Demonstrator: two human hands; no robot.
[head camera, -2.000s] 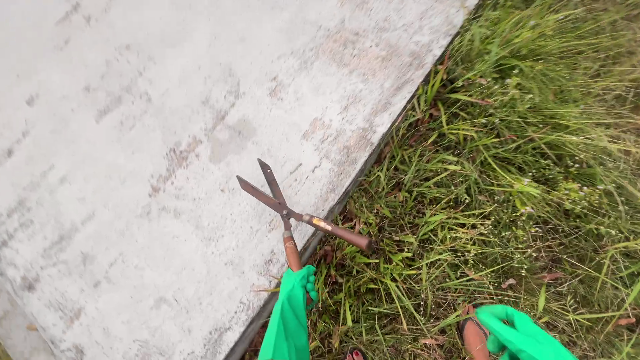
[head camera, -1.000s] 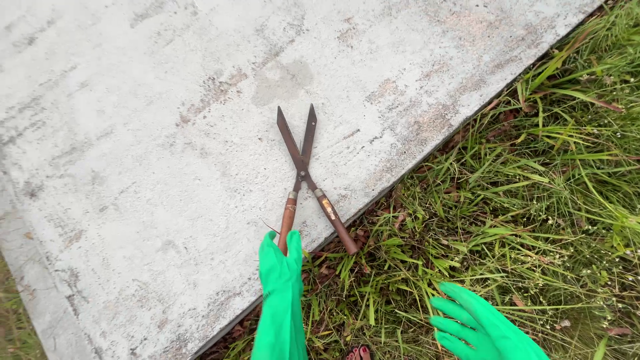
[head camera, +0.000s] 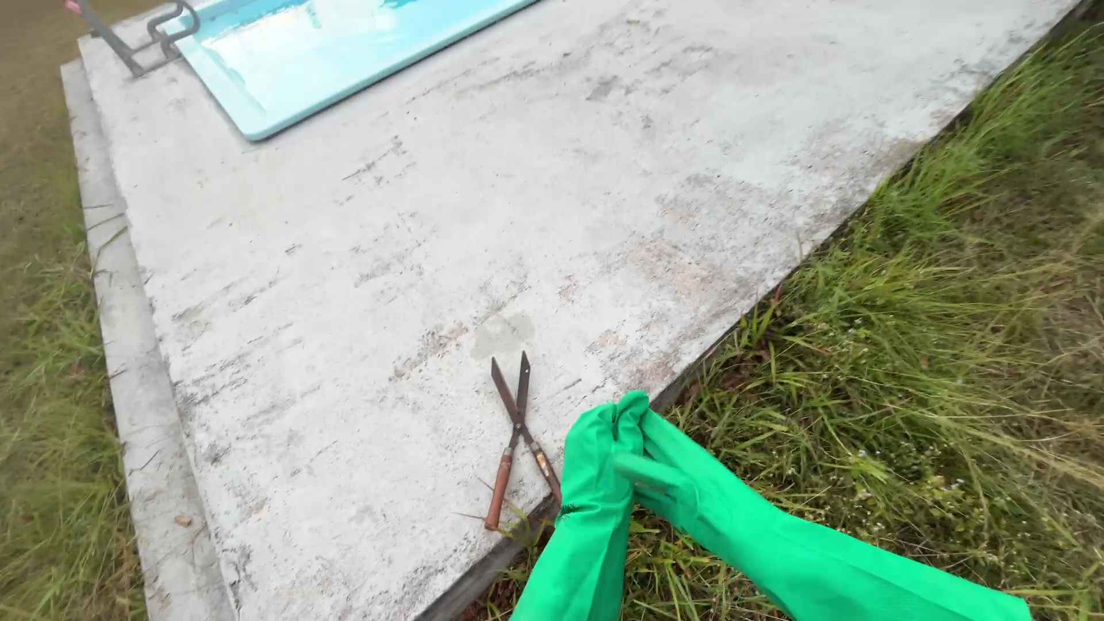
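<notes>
Hedge shears (head camera: 517, 423) with wooden handles and dark, spread blades lie on the pale concrete slab (head camera: 414, 259), near its grass-side edge. Both of my hands wear long green rubber gloves. Just right of the shears, my left hand (head camera: 595, 457) is raised over the slab's edge, its glove covering part of one handle from view. My right hand (head camera: 651, 457) touches the left one, its fingers against the glove at the palm or wrist. How the fingers lie is partly hidden and blurred, and I cannot tell whether the right hand pinches the left glove.
A light blue pool (head camera: 345, 78) with water is set in the slab at the top left, beside a metal pool ladder rail (head camera: 164, 34). Tall grass (head camera: 906, 371) borders the slab's right edge, below its level. A lower concrete ledge (head camera: 138, 371) and more grass run along the left.
My left hand has let go of the shears' handle, and the shears lie on the slab. My hands have come together. The view has shifted to show the pool.
</notes>
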